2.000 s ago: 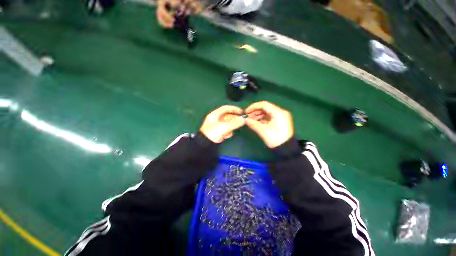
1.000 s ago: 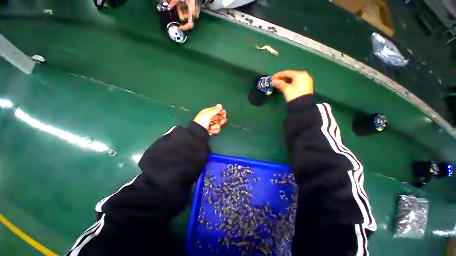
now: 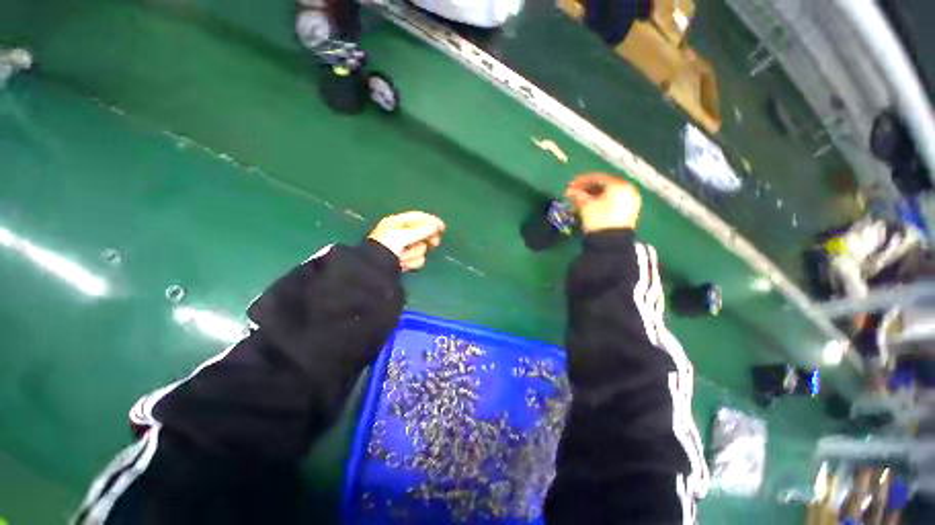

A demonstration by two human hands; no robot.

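Observation:
A small black unit [image 3: 543, 228] with a silvery, bluish top lies tilted on the green worktop, beyond the blue tray [image 3: 355, 451]. My right hand [image 3: 607, 203] is at the top of this unit, its fingers bent against or just beside it; whether they grip it or a ring is hidden. My left hand [image 3: 408, 238] is above the worktop to the left of the unit, its fingers curled together; anything between them is too small to tell. Many tiny silvery rings [image 3: 441, 395] lie loose in the tray, between my forearms.
A black unit with a wheel [image 3: 347, 90] stands at the upper left. More black units are at the right [image 3: 697, 299] and lower right [image 3: 775, 379], near a clear bag [image 3: 738, 451]. A pale metal rail [image 3: 656, 183] edges the belt. Single rings [image 3: 175, 293] lie on the left.
My hands have parted from their meeting point; my right hand has gone forward and right to the unit, my left hand back left. The view has turned right. Another person's hand has left the upper-left unit.

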